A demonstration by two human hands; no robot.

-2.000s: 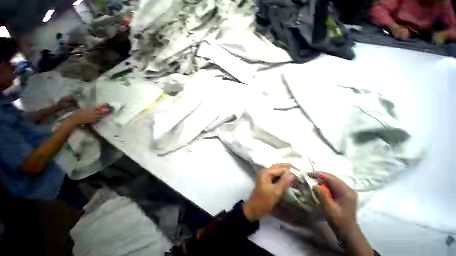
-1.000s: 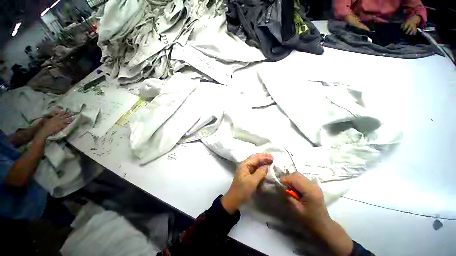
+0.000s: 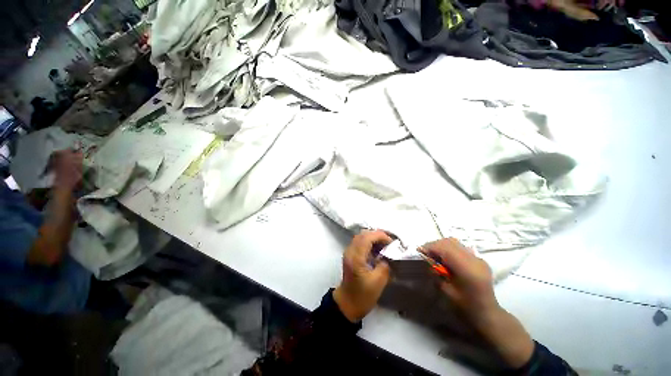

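Note:
A pale off-white garment (image 3: 463, 176) lies spread and crumpled on the white table, its near end reaching my hands. My left hand (image 3: 365, 273) pinches a small white end of the garment between thumb and fingers. My right hand (image 3: 465, 277) is just to the right, closed around red-orange thread snips (image 3: 439, 269), whose tip points at the pinched cloth. Most of the snips is hidden in the palm. Whether the blades touch the cloth is too small to tell.
A large pale garment pile (image 3: 228, 55) stands at the far left of the table (image 3: 588, 316). Dark garments (image 3: 515, 40) lie at the far side near another person's hand. A person in blue (image 3: 37, 228) sits at the left by a paper sheet (image 3: 158, 158). A pale bundle (image 3: 180, 338) lies below the table edge.
Both hands stay at the garment's near end; the pinched piece now shows as a small white flap. The view has shifted. The left neighbour's hand has lifted from the cloth.

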